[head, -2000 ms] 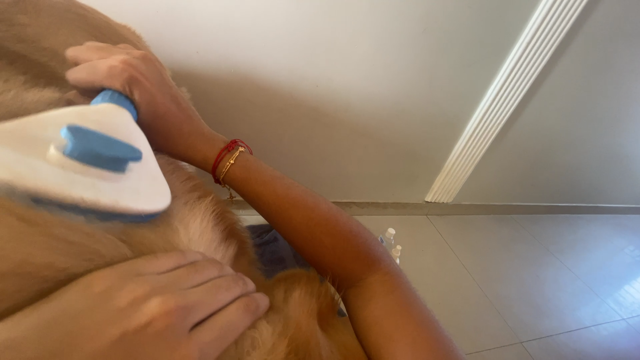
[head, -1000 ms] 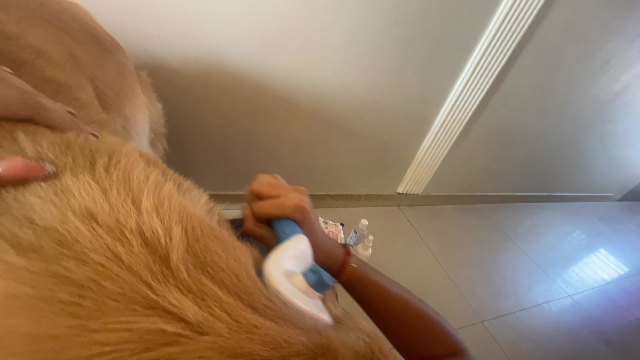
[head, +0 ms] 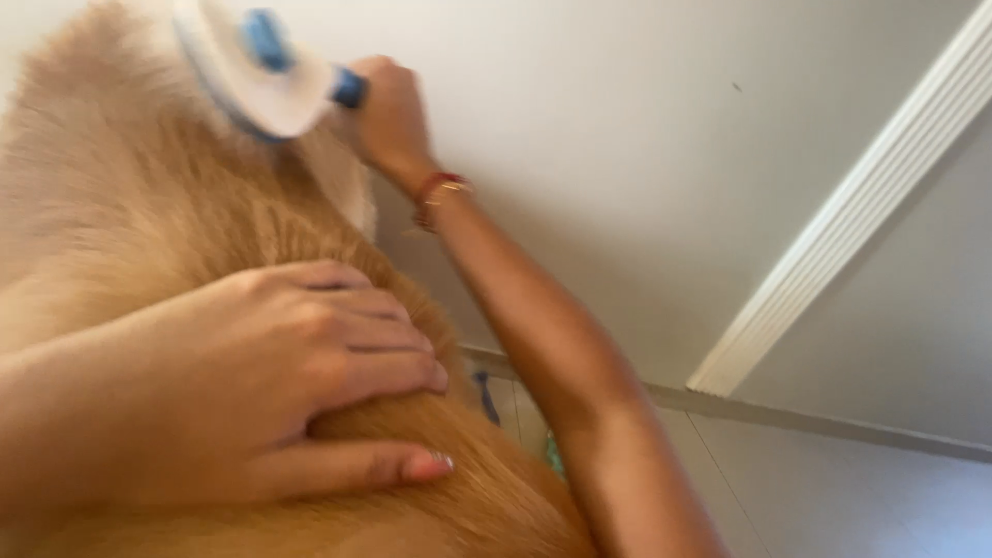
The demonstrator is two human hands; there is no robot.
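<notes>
A furry animal with golden-tan fur [head: 178, 201], seemingly a dog, fills the left side of the view; its head cannot be made out. My left hand [head: 333, 372] lies flat on the fur, fingers a little apart and thumb toward me, holding nothing. At the upper left, my right hand [head: 387, 108], with red and gold bracelets at the wrist, is closed around the blue handle of a pet grooming brush [head: 271, 85]. The brush has a white head with a blue button on its back. Its lower edge is against or just over the fur; its bristles are hidden and it is blurred.
A pale wall [head: 581, 116] with a white ribbed trim strip [head: 845, 201] stands beyond the animal. Below it lies a tiled floor [head: 837, 496]. A small blue object [head: 487, 397] and a green one [head: 554, 453] show between the fur and my right forearm.
My right hand has moved with the brush from low beside the animal up to the fur at the upper left. My left hand has come back to the middle of the fur. The view has shifted.
</notes>
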